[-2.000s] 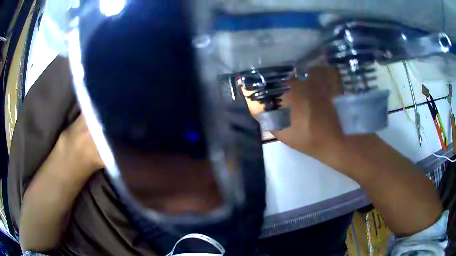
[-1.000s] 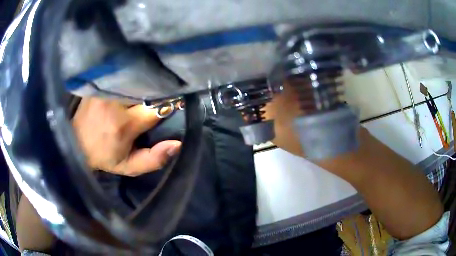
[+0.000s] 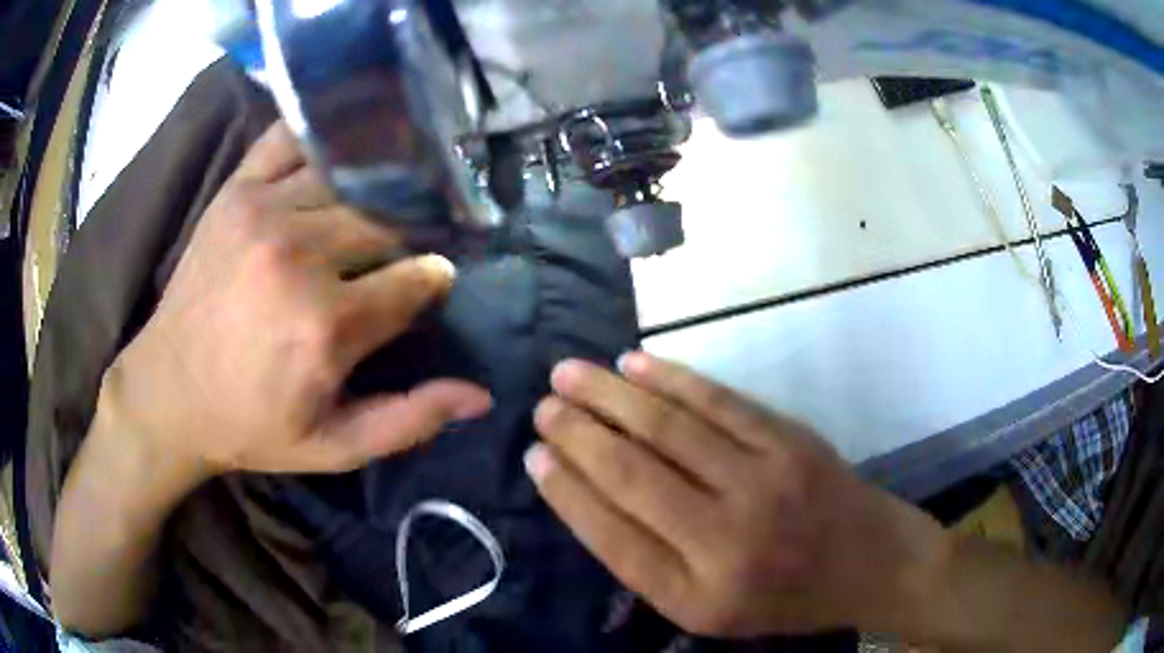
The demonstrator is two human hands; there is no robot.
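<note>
The dark waistband (image 3: 517, 300) runs from under the sewing machine head (image 3: 562, 64) down towards me, with small gathers near its right edge. Brown cloth (image 3: 153, 217) lies to its left. My left hand (image 3: 294, 319) rests on the band's left side, thumb and forefinger apart. My right hand (image 3: 715, 498) lies flat with its fingertips on the band's right part. A thin white loop (image 3: 447, 510) stands out from the dark cloth below my left hand. The needle area is partly hidden by shiny metal.
Grey-knobbed tension assemblies (image 3: 645, 227) hang from the head. On the white table (image 3: 766, 281) at right lie a long metal rod (image 3: 1021, 204), orange and green-handled tools (image 3: 1100, 274) and a small black pad (image 3: 922, 89). Checked cloth (image 3: 1079, 466) hangs below the ruled front edge.
My right hand has come from behind the tension assembly down onto the band. My left hand shows more fully. The view has shifted, showing more table and the white loop higher.
</note>
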